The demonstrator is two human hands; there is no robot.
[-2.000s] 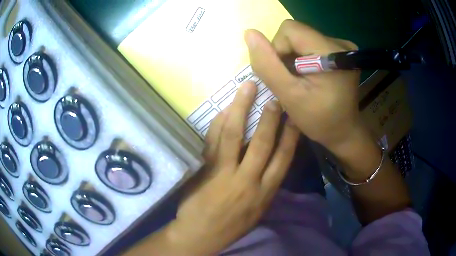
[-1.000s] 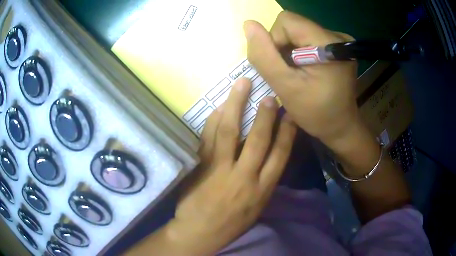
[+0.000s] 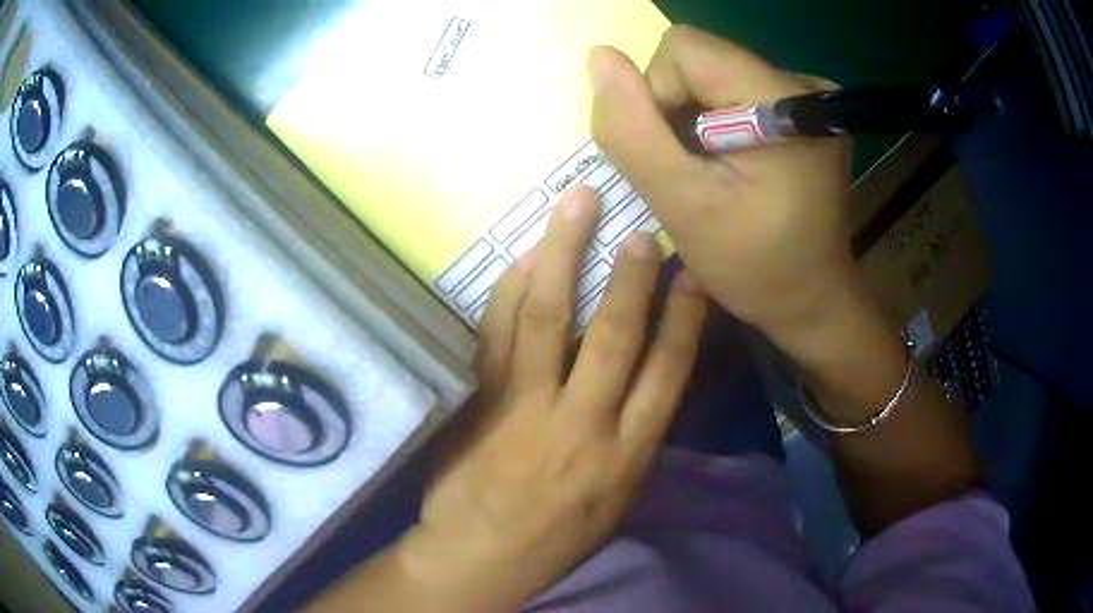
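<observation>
A yellow label sheet [image 3: 396, 144] lies on the green mat, with printed boxes near its lower edge and small writing in one box. My left hand [image 3: 539, 383] lies flat with its fingers spread on the printed boxes and holds nothing. My right hand [image 3: 743, 204] grips a black marker pen [image 3: 827, 116] with a white-red band. The pen tip is hidden behind my fingers at the sheet's right side.
A white foam tray [image 3: 372, 479] of speaker units [image 3: 285, 410] in rows, on top of a stack, stands at the left, close beside my left hand. Green mat [image 3: 240, 36] shows behind the sheet. A brown cardboard piece [image 3: 917, 246] with handwriting lies at the right.
The view has shifted slightly, so the sheet and tray sit a little further left. Both hands keep nearly the same pose on the sheet, with the pen still held.
</observation>
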